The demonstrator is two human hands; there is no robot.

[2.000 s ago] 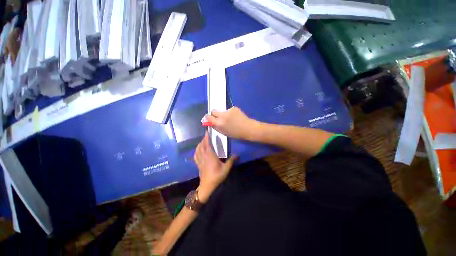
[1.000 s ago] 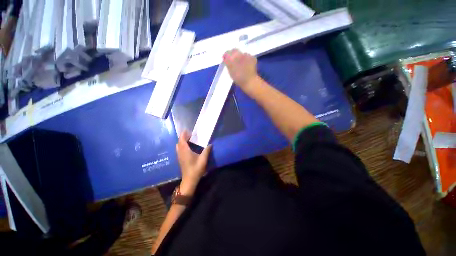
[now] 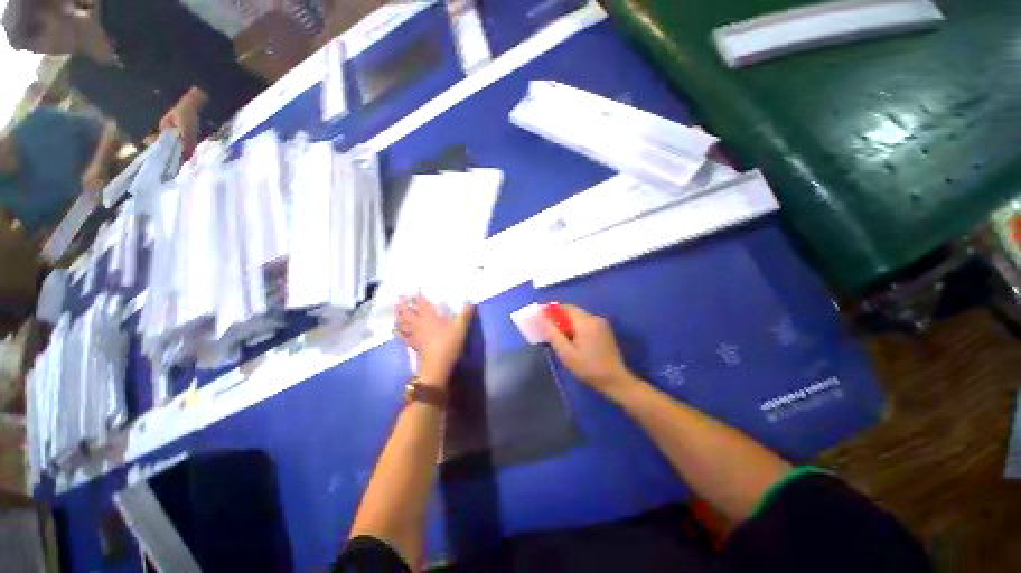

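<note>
My left hand is at the near end of two or so pale box parts lying side by side. Its thumb and fingers are apart, and I see no clear grip. My right hand is closed on a small red tool with a whitish end, held over the blue table cover. One long white box part lies right of centre, its far side beside other crossed parts.
A large pile of box parts fills the left. A green perforated surface at upper right bears one box part. A black box is at near left with a white piece. People are at upper left.
The view has shifted. The box part I held between both hands is no longer in them. My left hand has moved to the parts left of centre; the red tool now shows in my right hand.
</note>
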